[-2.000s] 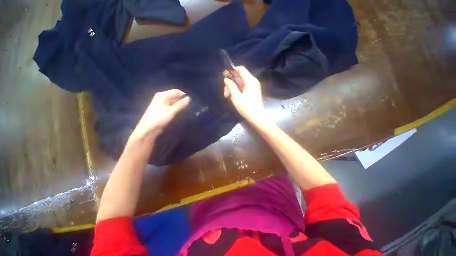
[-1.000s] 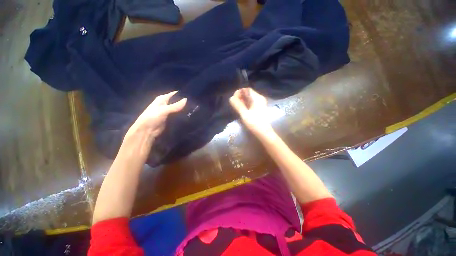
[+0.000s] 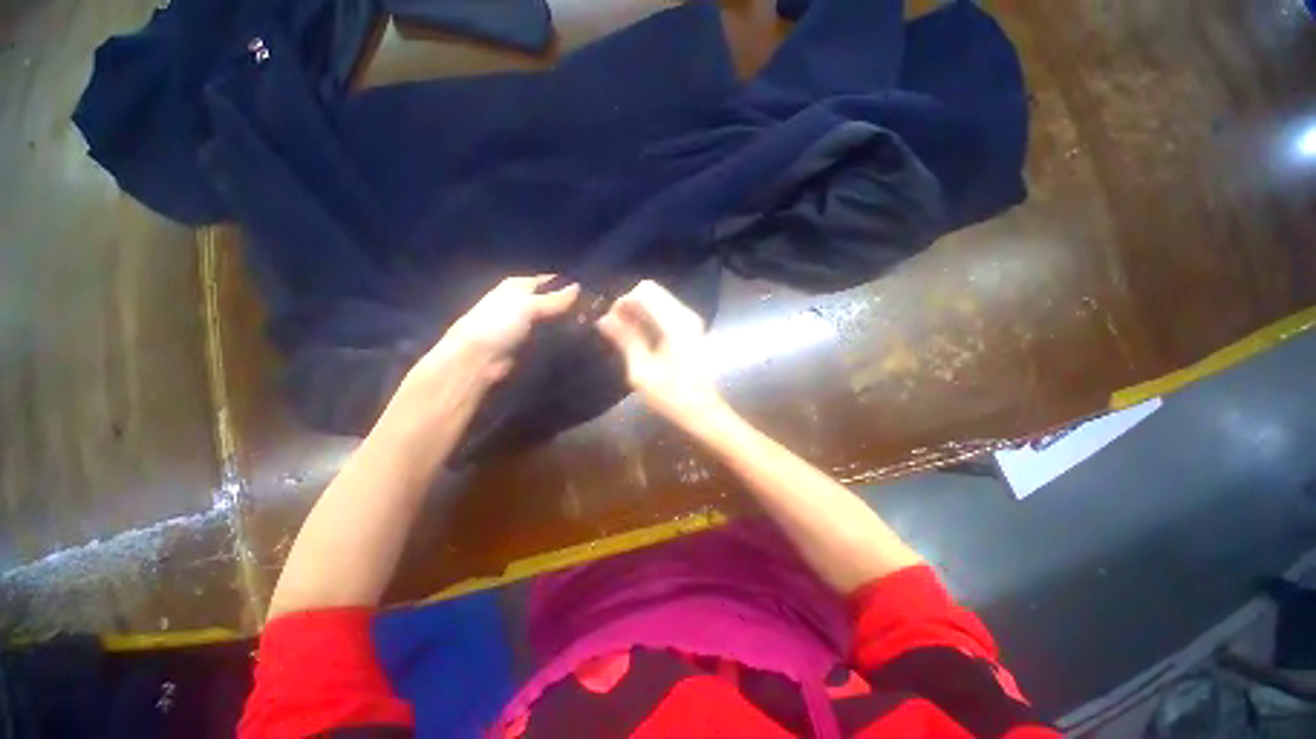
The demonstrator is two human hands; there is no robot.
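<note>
A large dark navy garment [image 3: 476,173] lies spread over the brown table, with a smoother, greyer fold, perhaps lining, at its right. My left hand [image 3: 505,321] pinches the garment's cloth near its front part, thumb and fingers together. My right hand [image 3: 652,335] is close beside it, fingers curled at the same spot of cloth. A small dark thing shows between the fingertips; I cannot tell whether it is the snips or cloth. A tiny whitish mark shows on the garment at the upper left.
The glossy brown table [image 3: 1155,188] has a yellow-taped front edge close to my magenta apron. A white sheet [image 3: 1075,451] juts out below the table edge at the right. Dark cloth [image 3: 1227,707] lies at the lower right, and more dark cloth at the lower left.
My right hand has moved left and down to meet my left hand. My left hand has shifted slightly right. The dark tool seen upright in my right hand earlier no longer shows clearly.
</note>
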